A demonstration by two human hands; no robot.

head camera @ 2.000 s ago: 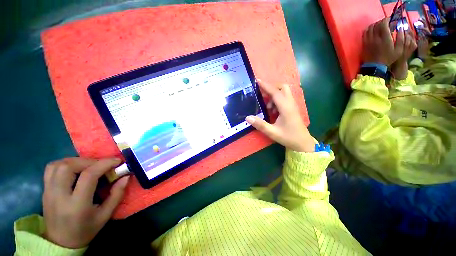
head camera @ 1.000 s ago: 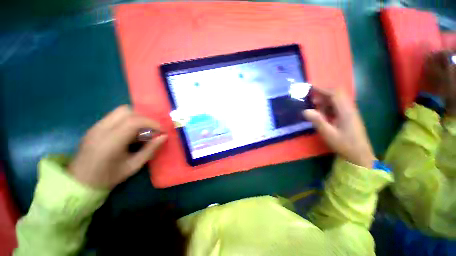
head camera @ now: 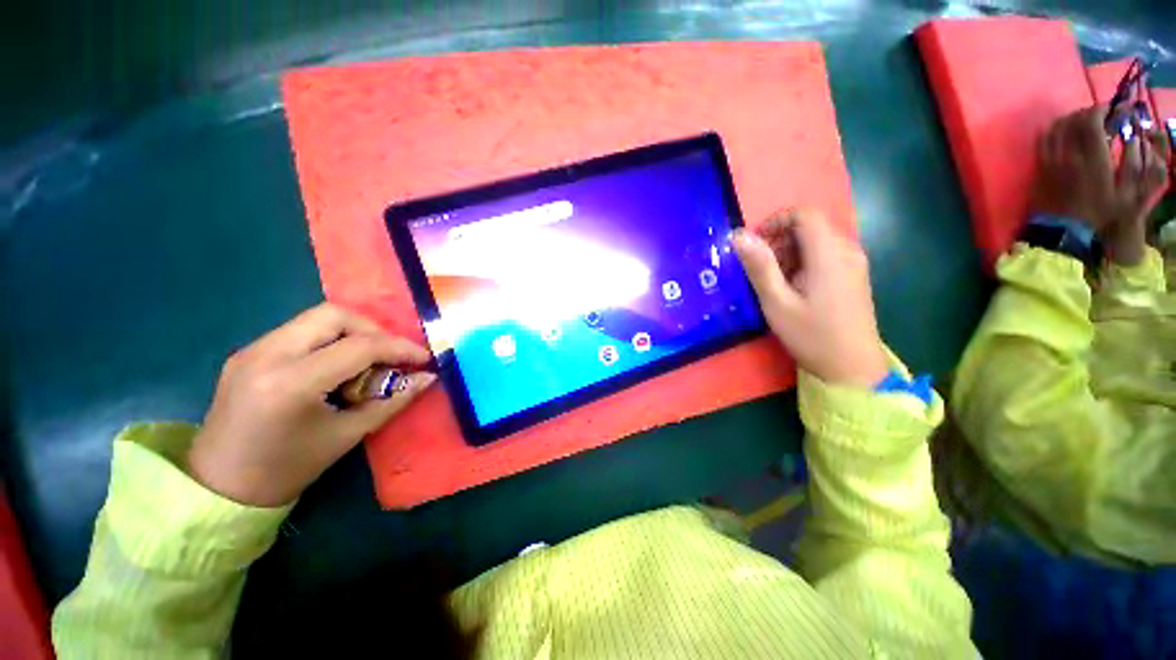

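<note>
A black-framed tablet (head camera: 580,290) lies tilted on a red-orange foam pad (head camera: 555,97). Its lit screen shows a purple-blue home screen with icons and a bright glare. My left hand (head camera: 303,393) is at the tablet's left short edge, its fingers closed on a small test plug (head camera: 390,383) with a shiny tip, mostly hidden in the fingertips. Whether the plug touches the tablet's edge I cannot tell. My right hand (head camera: 815,290) is at the tablet's right short edge, the thumb on the frame and the other fingers curled beside it.
The dark-green surface (head camera: 155,245) surrounds the pad. Another red-orange pad (head camera: 999,116) lies at the upper right. A neighbour's hands (head camera: 1096,174) hold a small thing there, and a yellow-green sleeve (head camera: 1045,387) is close to my right arm. A red edge (head camera: 16,580) shows at lower left.
The screen has changed from a white test page to the home screen. My left hand has drawn the plug out of the tablet's edge and is now back close to it. The view has shifted.
</note>
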